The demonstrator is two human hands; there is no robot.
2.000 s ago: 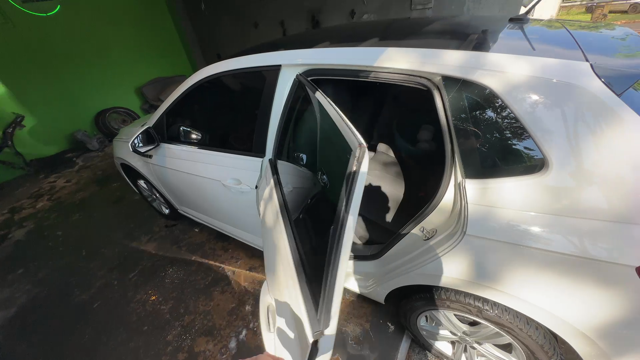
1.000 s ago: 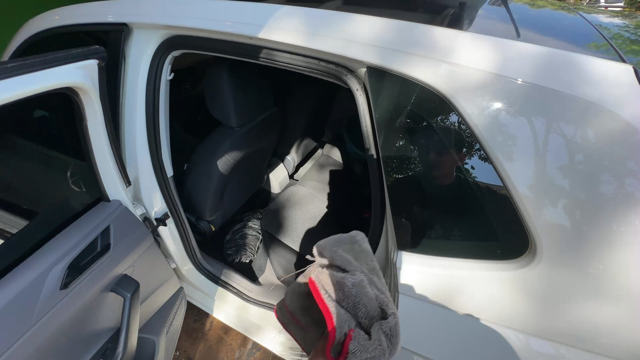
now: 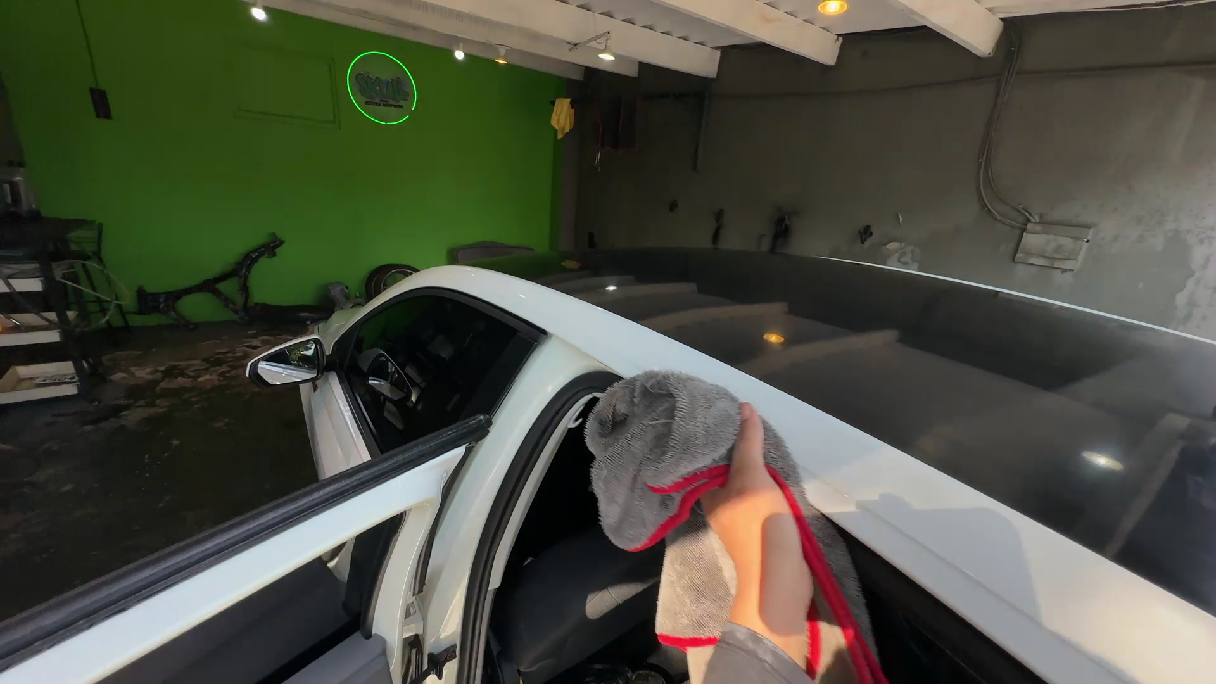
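Note:
A grey plush microfiber towel with red edging [image 3: 665,456] is bunched in my right hand [image 3: 760,537], its thumb pressed along the cloth and the other fingers hidden by it. The hand is raised beside the roof edge of a white car [image 3: 570,356], above the open rear doorway. Part of the towel hangs below the wrist. Whether the cloth touches the car cannot be told. My left hand is out of view.
The open rear door [image 3: 285,560] juts out at lower left, with a side mirror [image 3: 287,363] beyond it. The dark glossy roof [image 3: 855,370] stretches right. A motorcycle frame [image 3: 223,285] and a shelf rack [image 3: 47,323] stand near the green wall.
The view has swung up from the rear doorway to the roof and walls. The towel, low by the doorway a second ago, is now raised beside the roof edge.

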